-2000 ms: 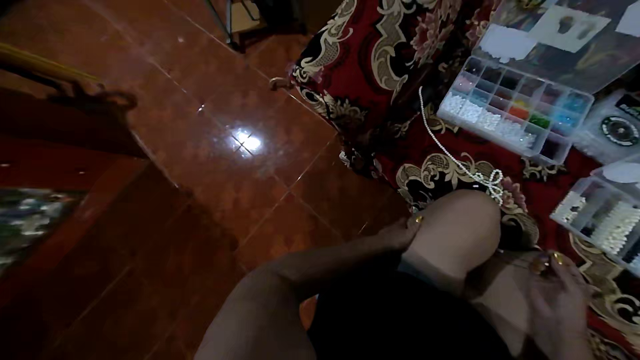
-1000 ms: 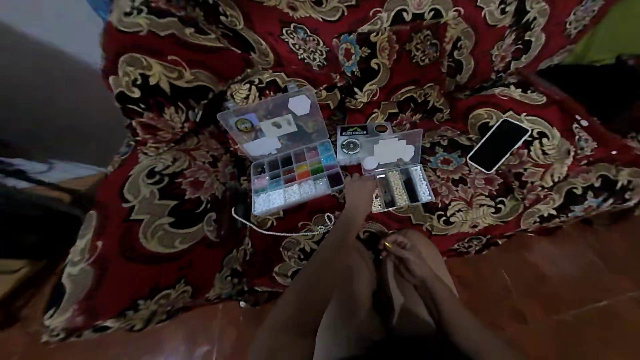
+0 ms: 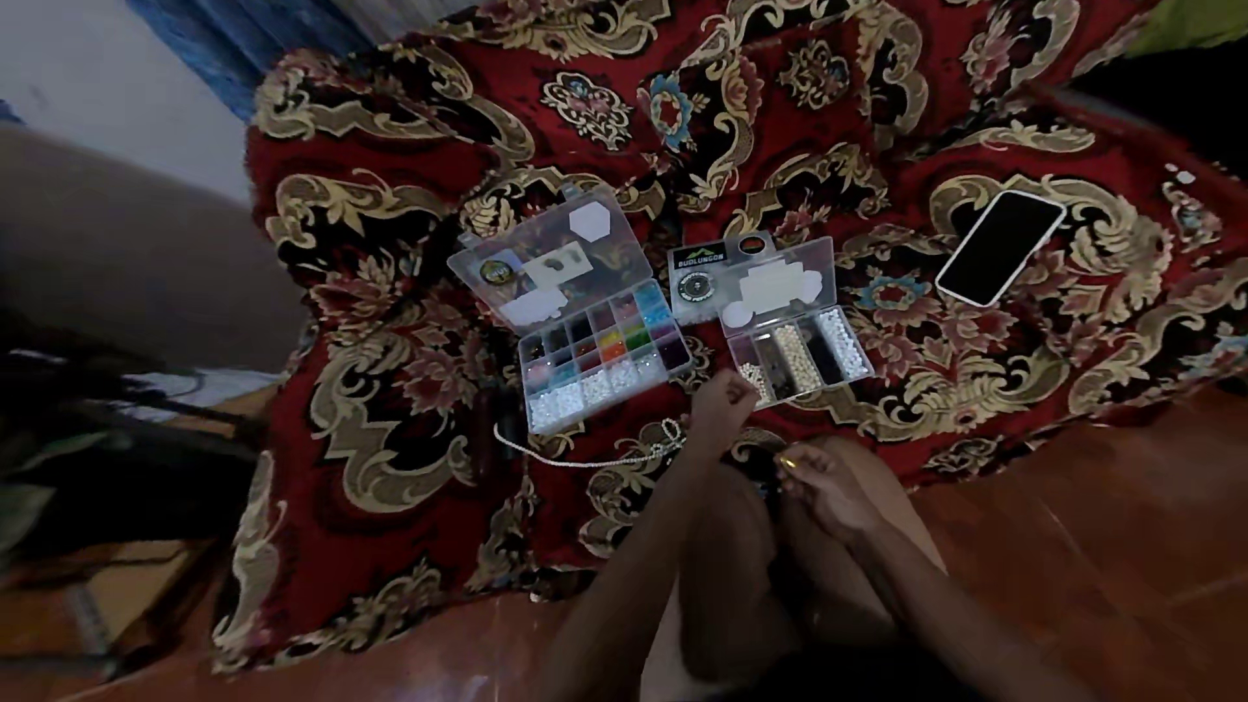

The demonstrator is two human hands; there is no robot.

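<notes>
My left hand is at the near left corner of a small clear bead box, its fingers by the compartment of cream beads. Whether it holds a bead cannot be told. Over my right thigh is my right hand, thumb and fingertips together, with something small and yellow at the fingertips, perhaps a painted nail. To the left stands a larger clear organizer with its lid raised, holding beads of many colours. A strand of white beads lies in front of it.
A patterned red, black and gold cloth covers the seat under the boxes. Behind the small box's lid lies a flat clear case with printed labels. A smartphone with a white edge lies at the right. Reddish floor tiles show in front.
The view has swung from the floor to the seat. My left hand, at my knee two seconds ago, is now at the small bead box.
</notes>
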